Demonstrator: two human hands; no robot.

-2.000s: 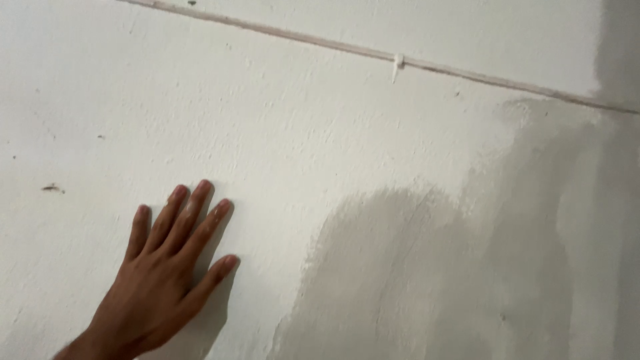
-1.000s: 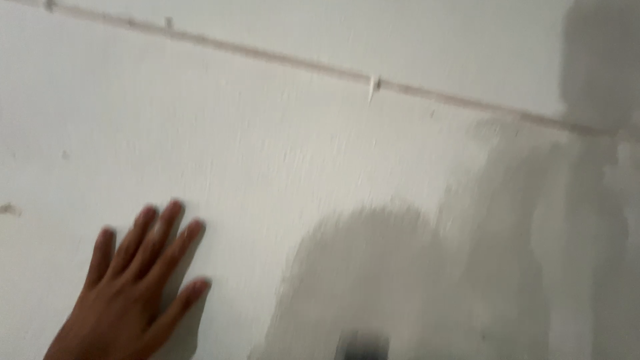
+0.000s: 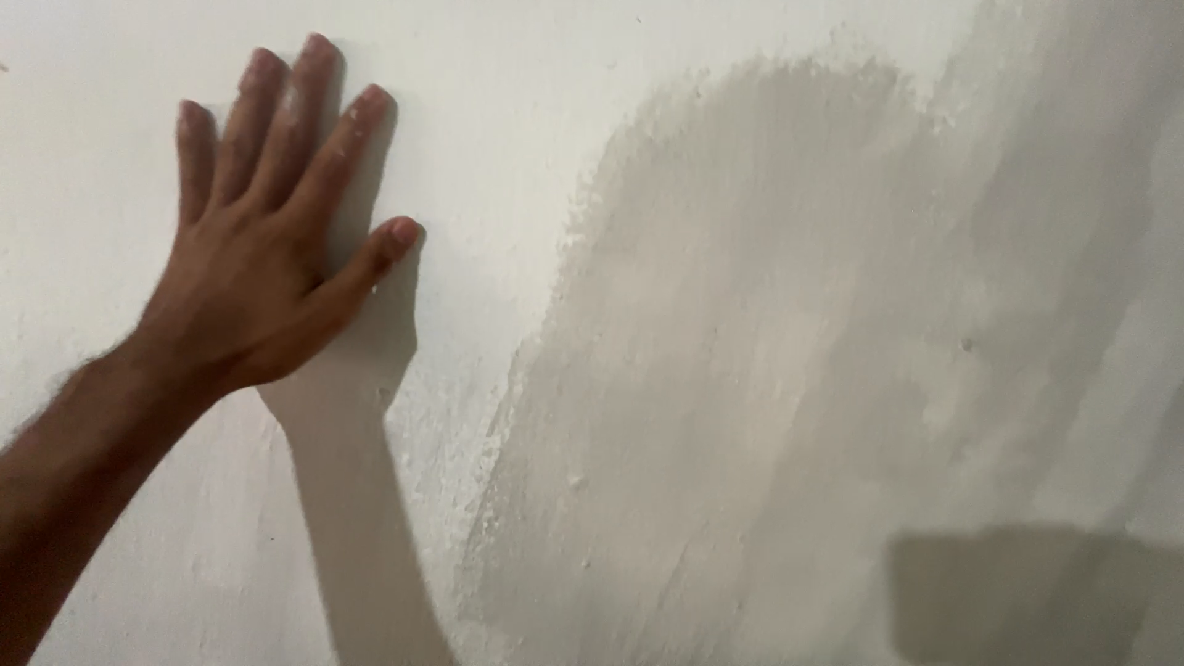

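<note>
My left hand [image 3: 268, 222] lies spread against a white wall [image 3: 490, 120] at the upper left, palm toward the surface and fingers pointing up. Pale specks show on its fingers, and it holds nothing. The forearm comes in from the lower left and casts a shadow on the wall. To the right of the hand a broad grey, damp-looking coated patch [image 3: 721, 305] with a ragged edge covers much of the wall. My right hand is out of view.
A dark, blocky shadow [image 3: 1027, 592] falls across the grey area at the lower right. Small bumps and flecks mark the wall surface.
The view has shifted down a good deal; the thin line with a small clip across the wall has left the frame. The left hand remains spread at the wall, with more forearm showing.
</note>
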